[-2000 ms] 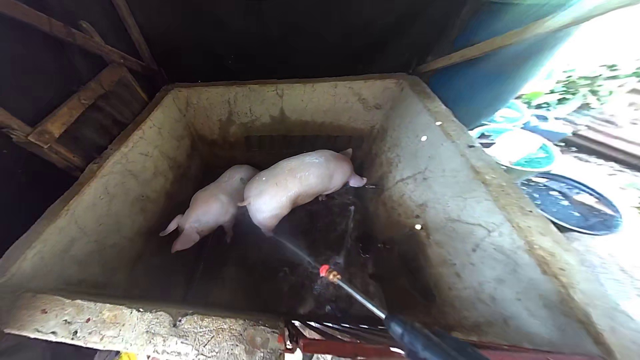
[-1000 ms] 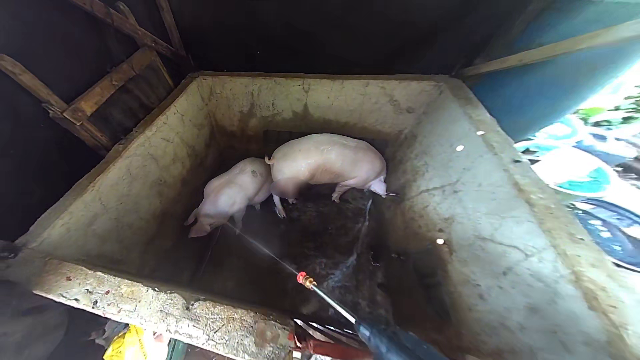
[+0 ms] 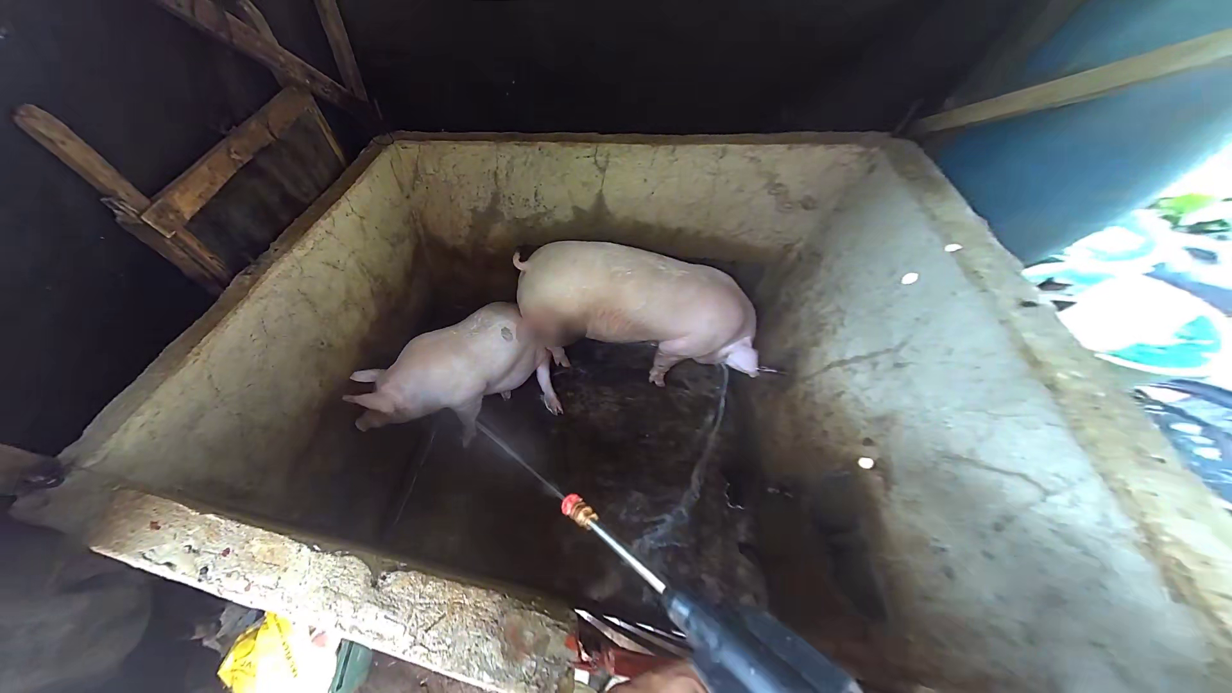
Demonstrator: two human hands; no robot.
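Observation:
A pressure-washer lance (image 3: 626, 556) with a black grip section (image 3: 746, 640) reaches in from the bottom edge, and the hand on it is outside the view. From its red and brass nozzle (image 3: 577, 510) a thin jet of water runs up-left toward the front leg of the smaller pig (image 3: 457, 361). The larger pig (image 3: 635, 294) stands behind it, head to the right, its hind part against the smaller one's rump. Beside the grip, at the bottom edge, is a brownish patch (image 3: 662, 679) that I cannot identify. Neither my left hand nor my right hand can be made out.
Concrete walls (image 3: 972, 395) enclose the pigs on a dark wet floor (image 3: 616, 433). A rough front ledge (image 3: 337, 587) runs below them. Wooden slats (image 3: 226, 159) stand at the left, a blue tank (image 3: 1068, 144) at the right, with basins (image 3: 1145, 322) outside. A yellow bag (image 3: 260, 654) lies below the ledge.
The jet has swung left from the larger pig's hind legs to the smaller pig. The larger pig has turned its rump toward the back wall and stands more crosswise. The view has shifted somewhat.

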